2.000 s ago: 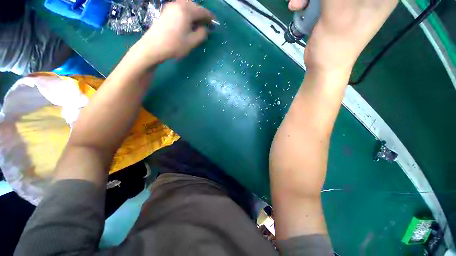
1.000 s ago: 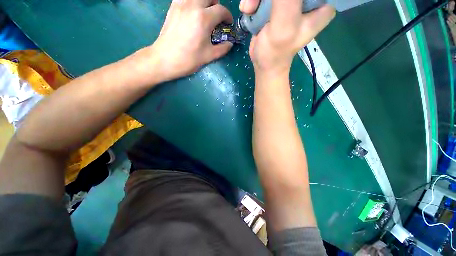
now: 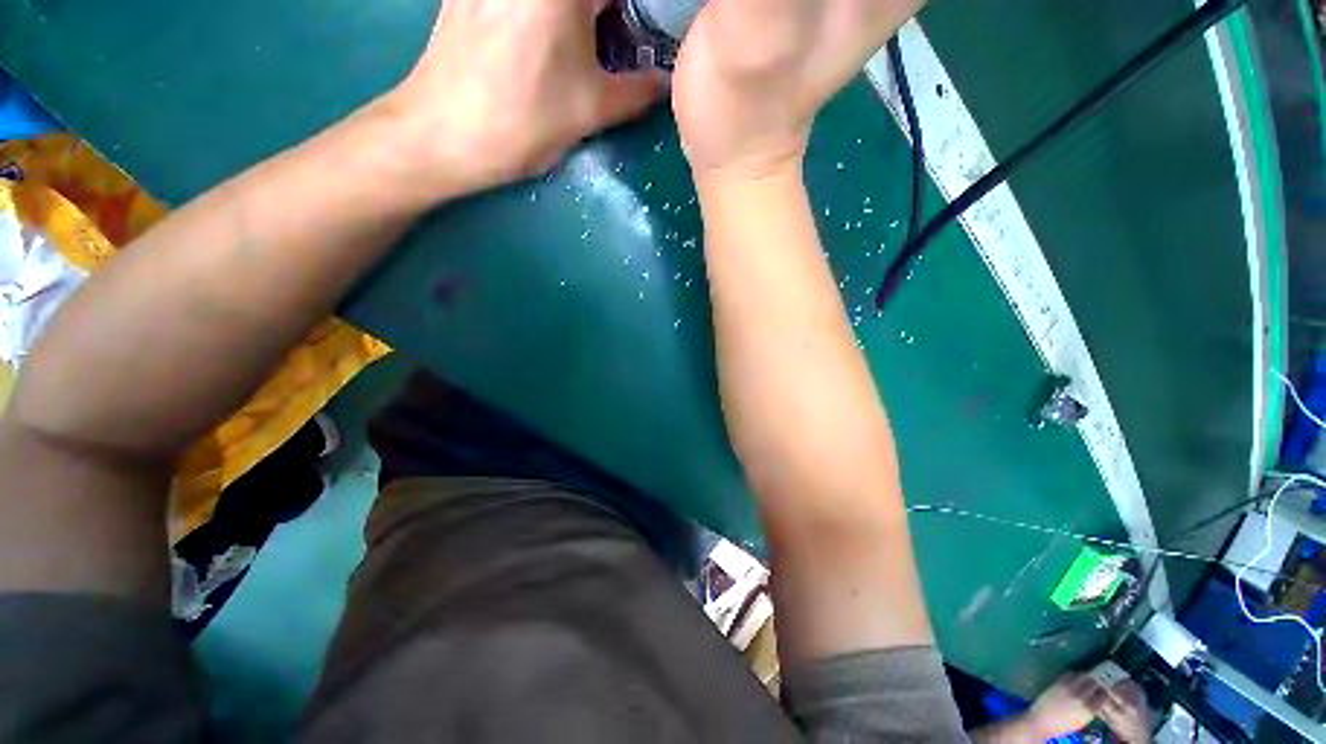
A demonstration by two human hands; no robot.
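Observation:
My left hand (image 3: 516,95) is at the top of the view, pinching a dark circuit board assembly (image 3: 628,53) just above the green bench. My right hand (image 3: 771,73) is beside it, cut off by the top edge, gripping the grey power tool (image 3: 666,15). Only a small part of the tool's grey body shows. Its nose end is at the board, but the exact contact is hidden. Tiny white specks (image 3: 647,262) lie scattered on the green bench top (image 3: 582,364) below the hands.
A black power cord (image 3: 1047,141) hangs at upper right. A pale metal strip (image 3: 1003,233) curves along the bench, with a small dark component (image 3: 1060,403) on it. A green block (image 3: 1088,579) and another person's hands (image 3: 1083,704) are lower right. An orange sack (image 3: 233,451) is left.
Compared with two seconds ago, both hands have come together, the left now holding a board against the tool. Since one second ago, both have shifted slightly up and left.

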